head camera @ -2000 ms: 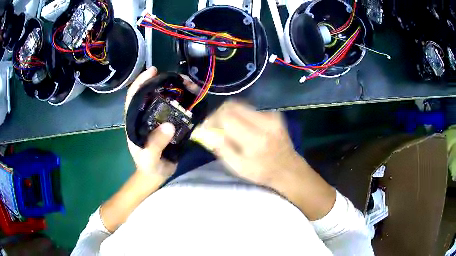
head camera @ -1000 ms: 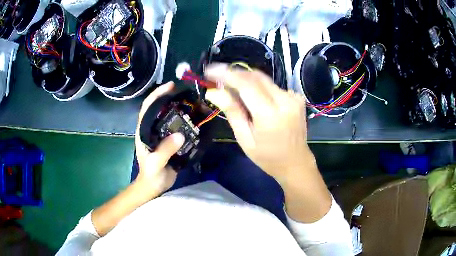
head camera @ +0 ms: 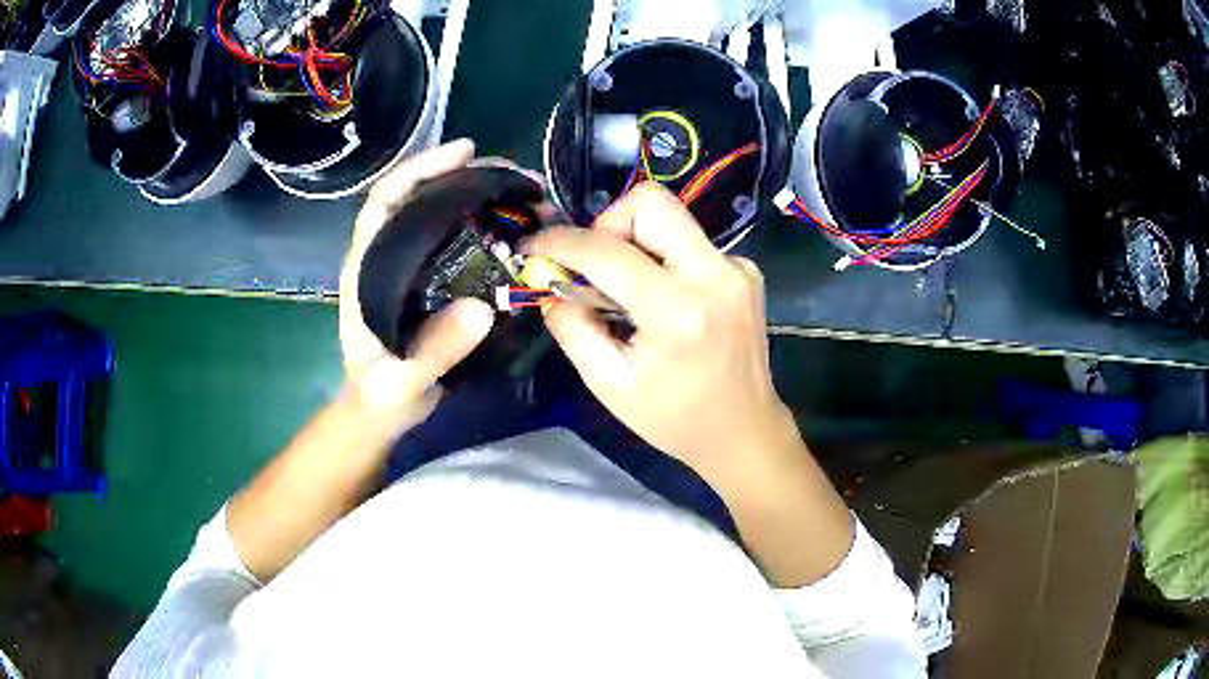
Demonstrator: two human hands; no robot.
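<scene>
My left hand (head camera: 404, 338) holds a black front shell (head camera: 404, 259), its open side facing me, with the thumb at the circuit board (head camera: 458, 272) inside. My right hand (head camera: 676, 338) pinches red and blue leads at the shell's right side. A white plug connector (head camera: 504, 299) sticks out from its fingers over the board; whether it touches the board I cannot tell. A yellow patch shows on a right fingertip. The camera housing (head camera: 674, 133) lies behind on the bench, with a yellow wire loop and a whitish cylinder inside; its leads run towards my hands.
Another housing (head camera: 908, 166) with loose leads lies to the right. Joined units (head camera: 338, 106) lie at the left. Black shells (head camera: 1147, 252) are piled at the far right. The bench edge (head camera: 172, 288) crosses in front. Below are a blue stool (head camera: 53, 405) and a brown carton (head camera: 1041, 570).
My right hand has brought the plug and leads down from above the shell to the board. The held shell is tilted more. The view has shifted, so the bench items appear higher.
</scene>
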